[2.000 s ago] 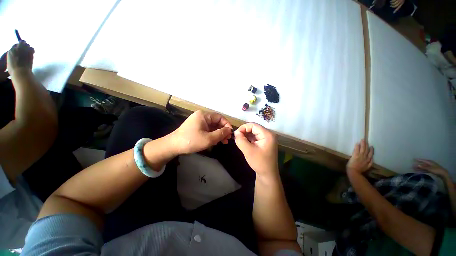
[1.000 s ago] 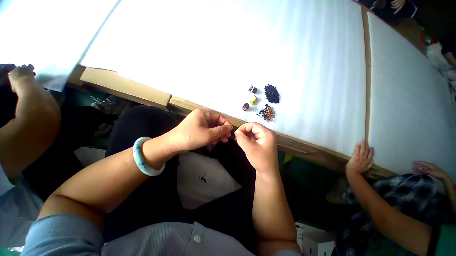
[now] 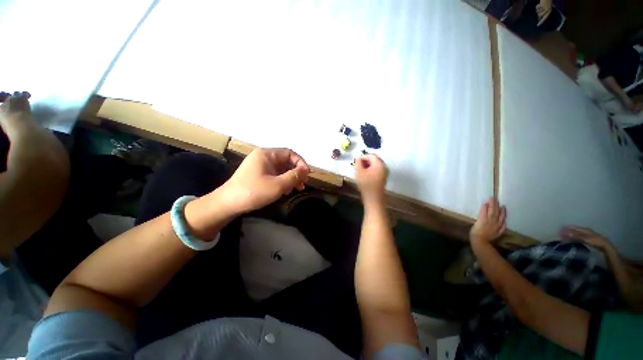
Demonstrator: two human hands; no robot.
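My left hand is held above my lap by the table edge, thumb and fingertips pinched together on a tiny piece that is barely visible. My right hand is over the table edge, its curled fingertips down at the brown pile and covering most of it; what they hold is hidden. A dark pile of small parts lies just beyond. Beside it are a small black-and-white piece, a yellow-green piece and a red piece.
The white-covered table has a wooden edge in front of my lap. Another person's arm is at the left. At the right, another person's hand rests on the table edge. More people are at the far right.
My right hand has left my left hand and moved right and forward to the brown pile. My left hand stays pinched. The whole view has shifted slightly.
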